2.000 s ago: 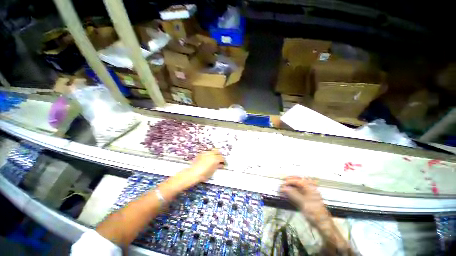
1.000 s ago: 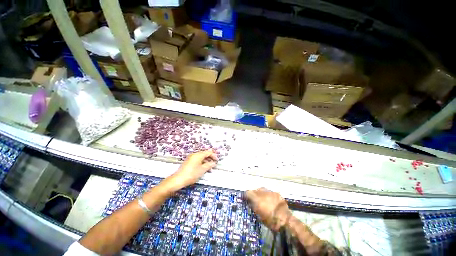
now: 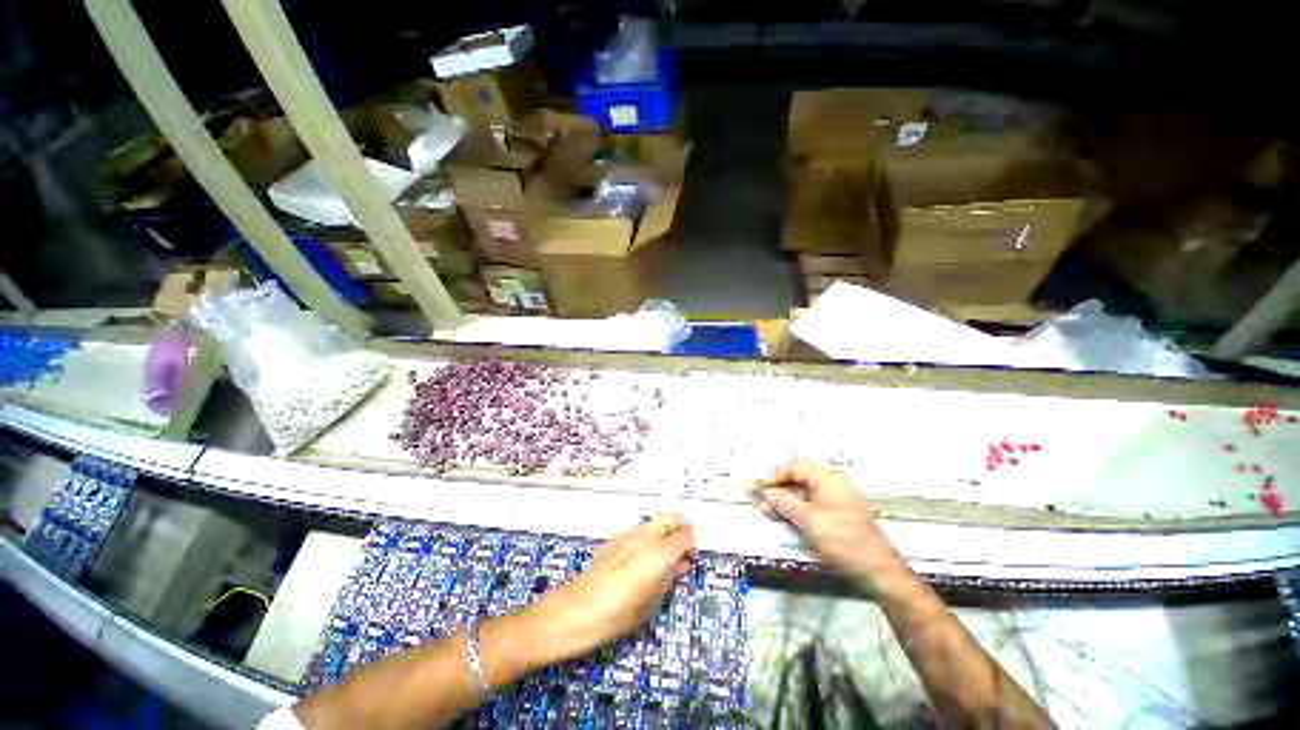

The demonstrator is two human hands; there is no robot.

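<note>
The circuit board panel (image 3: 428,599) lies on the track in front of me, partly under my left forearm. My left hand (image 3: 642,571) is over the panel's upper right part, fingers bunched near the rail; whether a part is between them cannot be seen. My right hand (image 3: 820,506) is at the front edge of the shelf (image 3: 884,428), thumb and forefinger close together near small pale parts (image 3: 741,414); anything pinched is too small to tell. The dark red parts (image 3: 499,414) lie in a loose pile on the shelf, left of centre.
A clear bag of pale parts (image 3: 307,392) and a pink-purple roll (image 3: 167,374) stand left of the pile. Bright red parts (image 3: 1009,455) lie at right, blue parts (image 3: 32,357) at far left. The pale rail (image 3: 998,548) runs across. Cardboard boxes (image 3: 606,264) and slanted posts (image 3: 321,143) stand behind.
My left hand has moved from the dark red pile's edge down over the panel. My right hand has moved from the panel's right corner up and right to the shelf edge.
</note>
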